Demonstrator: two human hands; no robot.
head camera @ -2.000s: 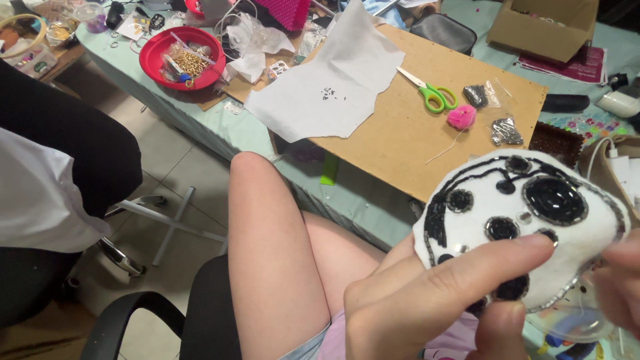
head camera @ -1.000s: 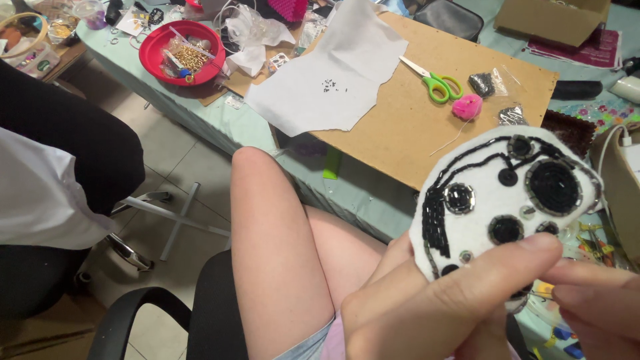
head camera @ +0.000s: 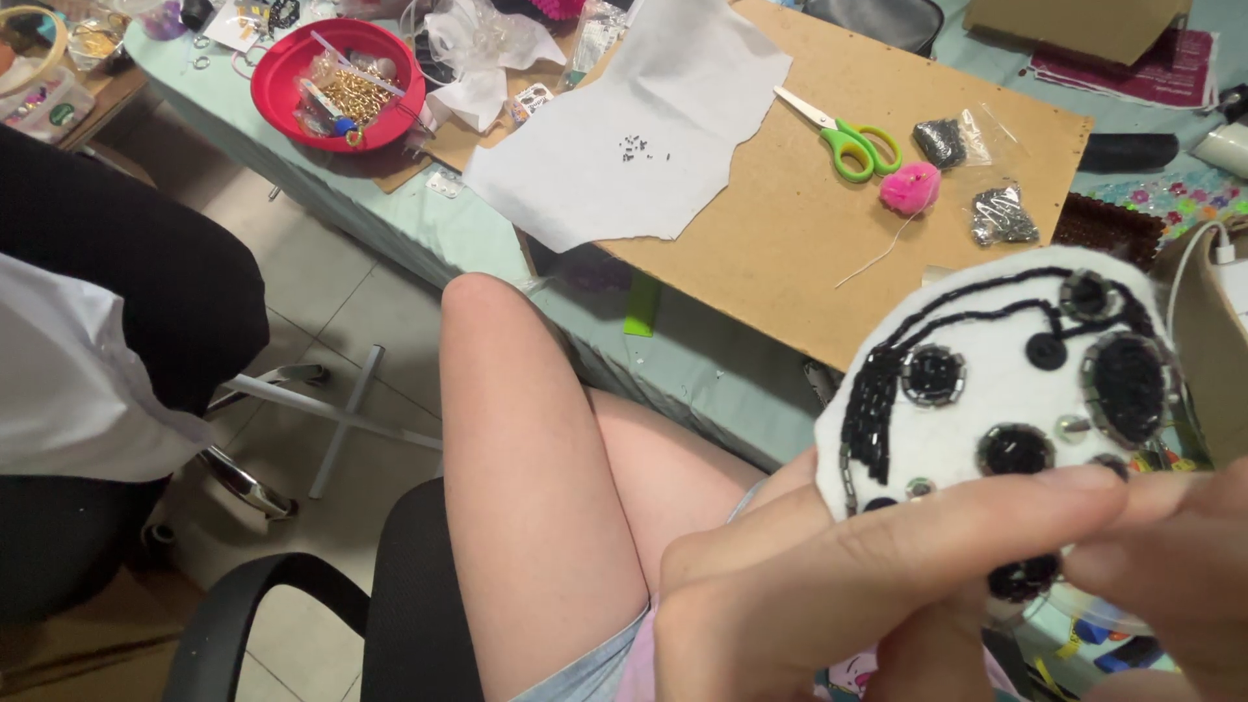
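Observation:
My left hand (head camera: pixel 838 575) grips a white felt piece (head camera: pixel 1004 380) embroidered with black and silvery beads, its index finger lying across the lower part. At the right edge, my right hand (head camera: pixel 1170 556) has its fingertips together against the piece; whether they pinch a needle or thread cannot be made out. Beyond the felt, a brown board (head camera: pixel 780 253) bears green-handled scissors (head camera: pixel 853 151), a pink fuzzy pincushion (head camera: pixel 910 188) with a thread, and small bags of dark beads (head camera: pixel 1002 216). A few loose beads (head camera: pixel 639 149) lie on white fabric (head camera: pixel 585 185).
A red bowl (head camera: pixel 336 132) with gold beads stands on the green-clothed table (head camera: pixel 429 210). A cardboard box (head camera: pixel 1072 24) is at the back right, a white cable (head camera: pixel 1178 283) at the right. To the left are another person's dark-clothed leg (head camera: pixel 146 253) and a chair armrest (head camera: pixel 263 585).
My right hand was at the right edge two seconds ago, came closer to the felt piece, and is now against its lower right side. The felt piece has tilted in my left hand.

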